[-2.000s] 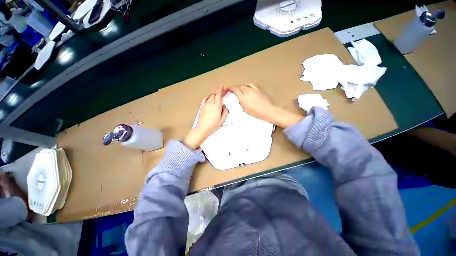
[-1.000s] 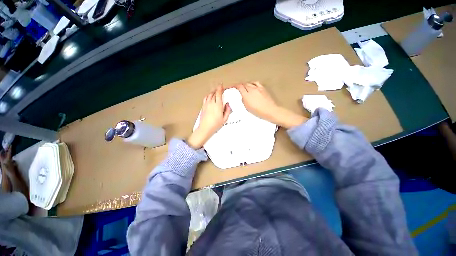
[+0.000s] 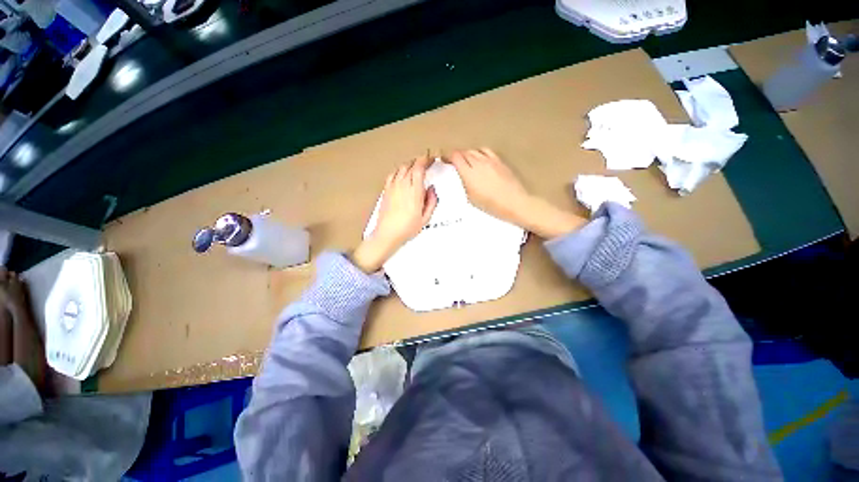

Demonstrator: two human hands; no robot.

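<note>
A white hexagonal plastic housing (image 3: 454,265) lies flat on the brown cardboard sheet in front of me, its small notches towards me. My left hand (image 3: 405,205) rests on its upper left part, fingers pointing to the far edge. My right hand (image 3: 490,185) rests on its upper right part, fingertips at the far edge. White material shows between the hands; I cannot tell if a wipe is under the fingers. Crumpled white wipes (image 3: 624,134) lie at the right, with a smaller one (image 3: 604,191) near my right sleeve.
A dispenser bottle (image 3: 273,241) with an open metallic lid stands left on the cardboard (image 3: 226,311). Stacked housings (image 3: 80,315) are at far left beside a person's arm. Another housing (image 3: 626,13) is on the green conveyor (image 3: 377,89). A second bottle (image 3: 799,77) stands at far right.
The housing on the conveyor has moved to the right and further out of the picture. My hands remain on the housing, with only slight finger shifts.
</note>
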